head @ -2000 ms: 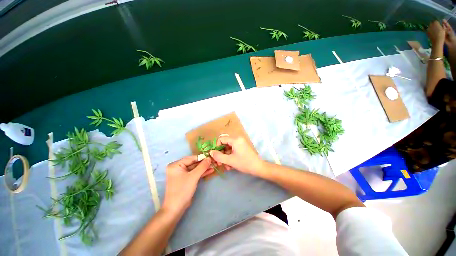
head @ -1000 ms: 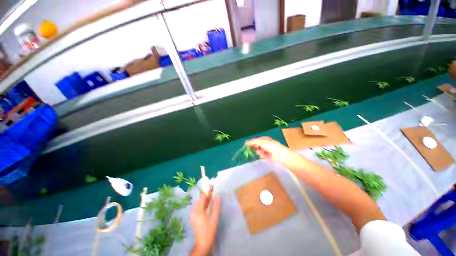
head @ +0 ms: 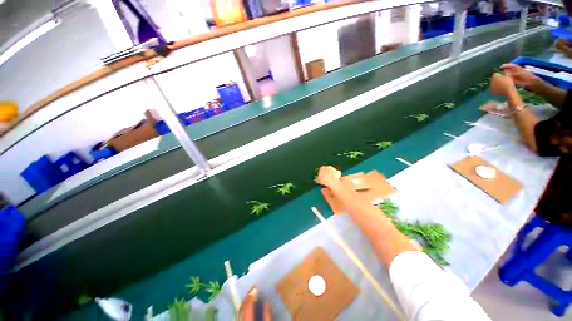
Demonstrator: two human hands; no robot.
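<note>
My right hand [head: 327, 177] reaches out to the belt's near edge, beside the spare cardboard [head: 370, 190]. Its fingers are bunched and blurred; a trace of green shows beside them, but I cannot tell if they hold it. My left hand [head: 256, 307] is cut off by the bottom edge, left of the cardboard pad [head: 301, 285]; whether it holds anything is unclear. The pad bears a white disc [head: 317, 286]. Leaf sprigs lie spaced out on the dark belt, one here [head: 258, 207]. A green leaf pile [head: 429, 235] lies right of my right forearm.
A white bottle [head: 115, 308] and the left leaf pile [head: 182, 309] are at the bottom left. Another pad with a disc [head: 486, 178] lies to the right. A person's hands [head: 511, 81] are at the far right, above a blue stool [head: 542, 263]. Metal posts [head: 179, 128] stand beyond the belt.
The view has tilted up and turned. My hands were together over the pad, then parted. My right hand, which held a sprig, has moved out to the belt's edge; my left is now mostly out of frame.
</note>
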